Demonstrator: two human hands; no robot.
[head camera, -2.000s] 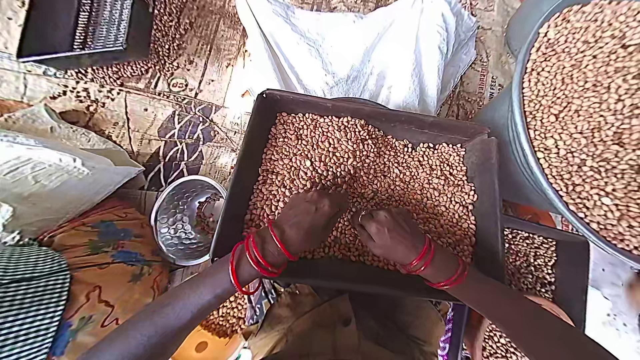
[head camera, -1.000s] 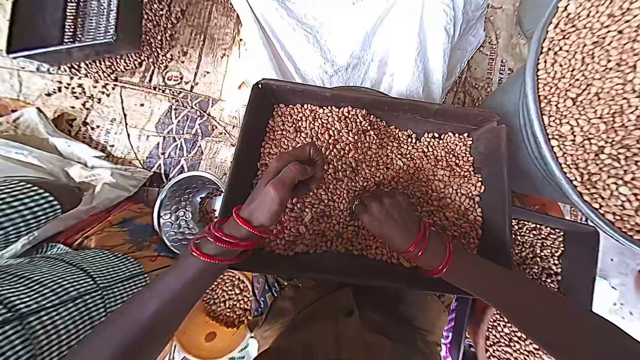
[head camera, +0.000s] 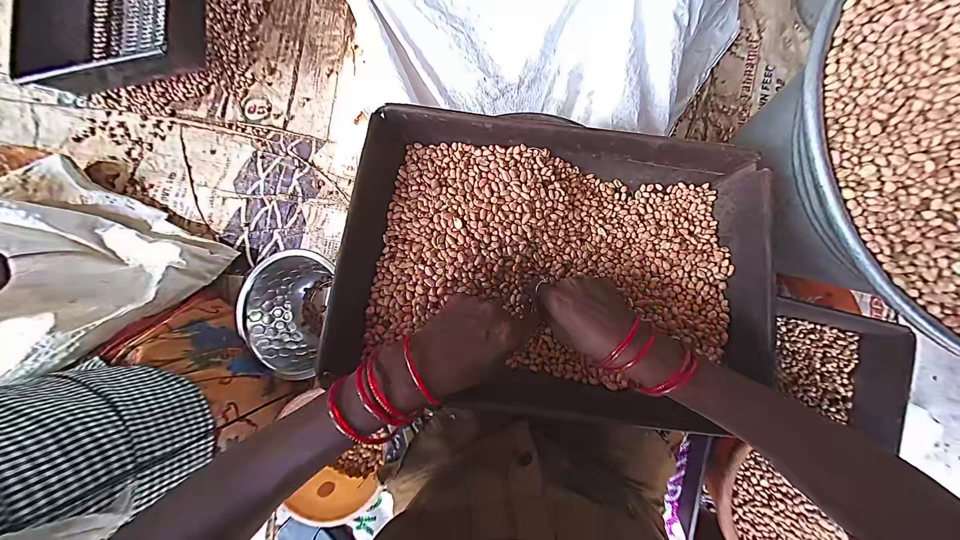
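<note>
A dark rectangular tray (head camera: 752, 225) lies in front of me, spread with light brown shelled nuts or beans (head camera: 480, 202). My left hand (head camera: 476, 337), with red bangles at the wrist, rests curled on them near the tray's middle. Close beside it, my right hand (head camera: 589, 315) is bent down onto the same heap, also with red bangles. The fingertips of both hands are hidden among the nuts or under the hands, so what they hold cannot be told.
A large metal tub (head camera: 814, 150) of nuts stands at right, above a smaller dark tray (head camera: 885, 367). At left are a dimpled metal bowl (head camera: 277, 322), a plastic sack (head camera: 82, 255) and a checked cloth (head camera: 105, 442). A white sack (head camera: 540, 52) lies beyond; an orange bowl (head camera: 330, 495) sits below.
My left hand, raised over the left part of the heap a second ago, has come down and right beside my right hand. The checked cloth at left has shifted.
</note>
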